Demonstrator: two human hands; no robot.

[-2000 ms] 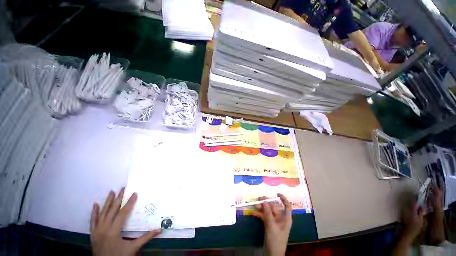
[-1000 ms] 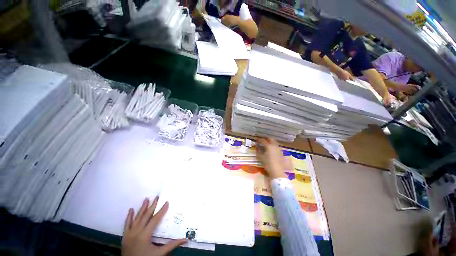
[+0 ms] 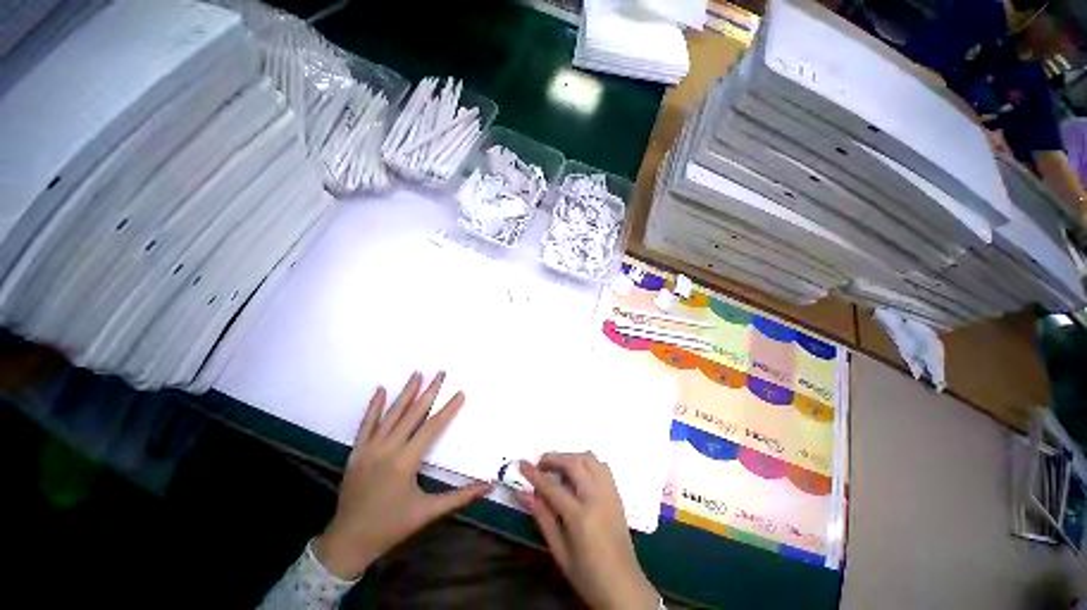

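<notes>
A white panel (image 3: 572, 405) lies on the white work sheet (image 3: 346, 274), its near edge towards me. My left hand (image 3: 411, 471) lies flat on its near left part, fingers spread and thumb along the near edge. My right hand (image 3: 582, 515) has its thumb and fingertips together at the dark round mark near that edge. A small white piece (image 3: 516, 475) shows at these fingertips, over the mark; the fingers partly hide it.
A tall panel stack (image 3: 143, 203) leans at left. Clear boxes of small white parts (image 3: 584, 226) and white sticks (image 3: 435, 131) stand behind the sheet. A coloured sheet (image 3: 751, 417) with loose strips lies right. Another panel stack (image 3: 834, 155) stands behind it, beside crumpled tissue (image 3: 915, 346).
My right hand has come back from the far part of the coloured sheet to the panel's near edge. The long strip it held earlier is out of it. My left hand stays on the panel.
</notes>
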